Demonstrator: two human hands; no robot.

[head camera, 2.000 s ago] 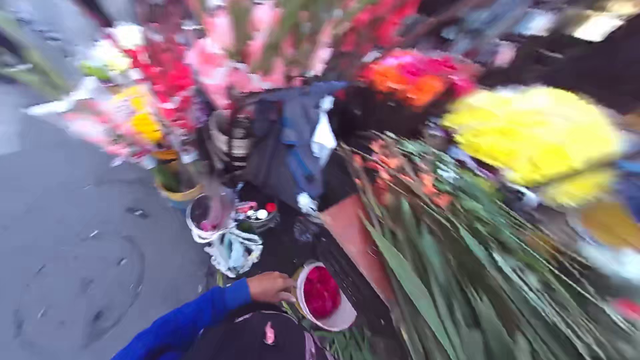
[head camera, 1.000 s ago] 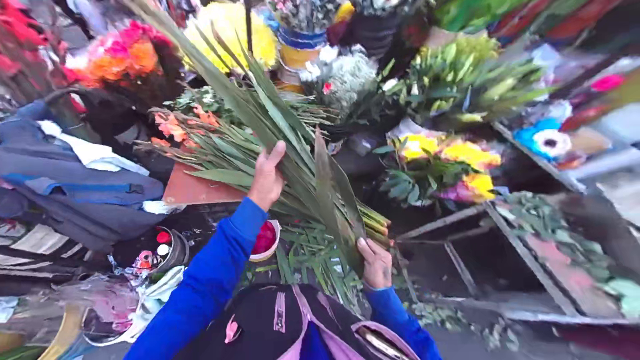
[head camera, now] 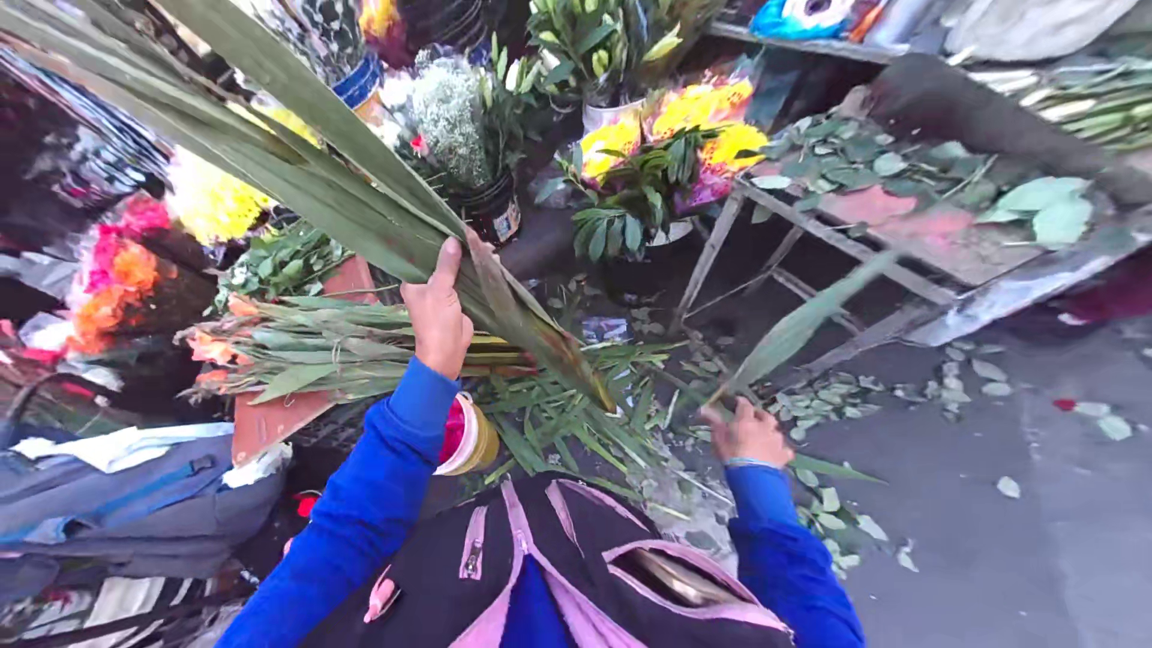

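My left hand [head camera: 438,315] grips a bundle of long green gladiolus-like stems [head camera: 360,211], thumb on top; the bundle slants from the upper left down to the middle. In my right hand [head camera: 749,434], at the lower right of centre, is the base of one long loose leaf [head camera: 805,319], apart from the bundle. Beyond my left wrist, orange-tipped flower stems [head camera: 333,346] lie across a reddish board [head camera: 279,423]. A bucket with red contents [head camera: 472,441] stands beside my left forearm. Cut leaves [head camera: 576,423] litter the ground between my hands.
A worn wooden stand [head camera: 909,283] strewn with leaves is at the right. Yellow wrapped flowers [head camera: 670,135] and white baby's breath [head camera: 450,117] stand ahead. Orange and pink flowers [head camera: 121,274] are at the left, above dark blue cloth [head camera: 135,504]. Loose leaves [head camera: 954,387] lie on the pavement.
Two seconds ago one hand was at the bucket. One second ago both hands were at the stems; since then my right hand has moved away from the bundle with a leaf.
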